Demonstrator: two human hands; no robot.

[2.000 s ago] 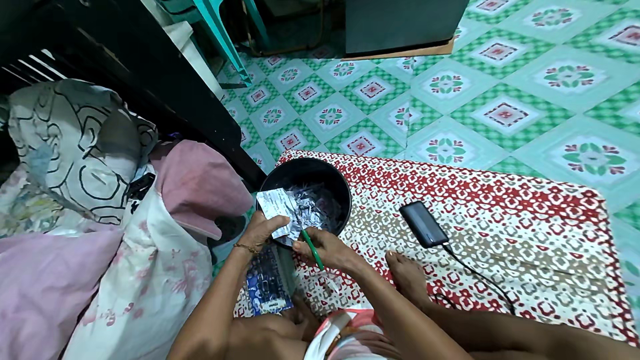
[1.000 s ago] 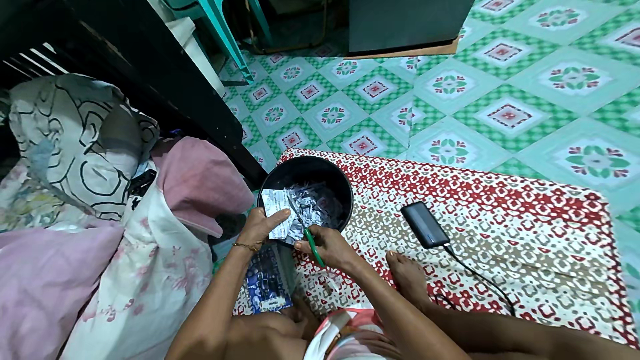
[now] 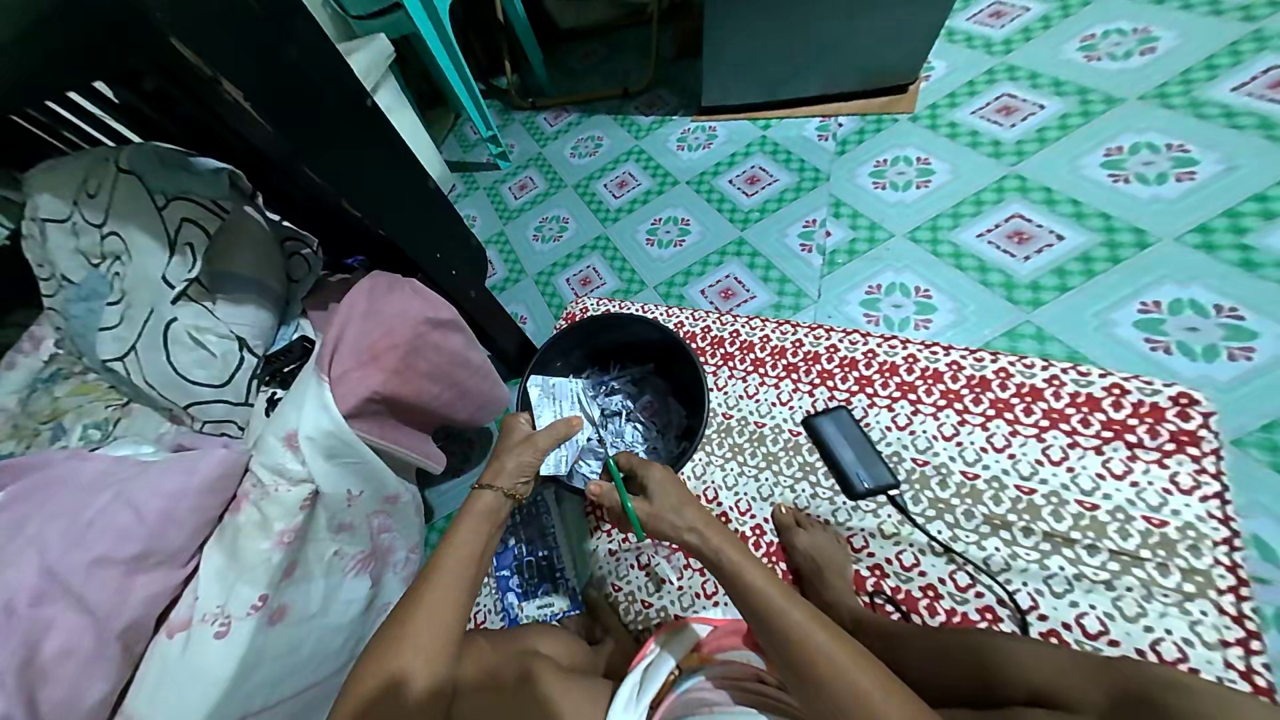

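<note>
My left hand (image 3: 530,450) grips a silvery-white printed packet or sheet (image 3: 558,415) by its lower left edge, over the left rim of a round black bucket (image 3: 690,370). My right hand (image 3: 650,497) is closed on green-handled scissors (image 3: 623,500), whose blades point up at the right edge of the sheet. Whether the blades are apart cannot be made out. Thin cut strips (image 3: 640,405) of silvery and white material lie in a heap inside the bucket, below both hands. The bucket stands on a red and white patterned mat (image 3: 960,440).
A black power bank (image 3: 850,452) with a cable lies on the mat, right of the bucket. A blue printed plastic pack (image 3: 533,560) lies by my left forearm. Pillows and a pink cloth (image 3: 400,360) are at the left, beside a dark wooden frame (image 3: 400,190). A teal chair (image 3: 455,75) stands behind.
The silvery-white sheet, held flat over the bucket by my left hand, looks narrower than two seconds ago. Both hands keep nearly the same place.
</note>
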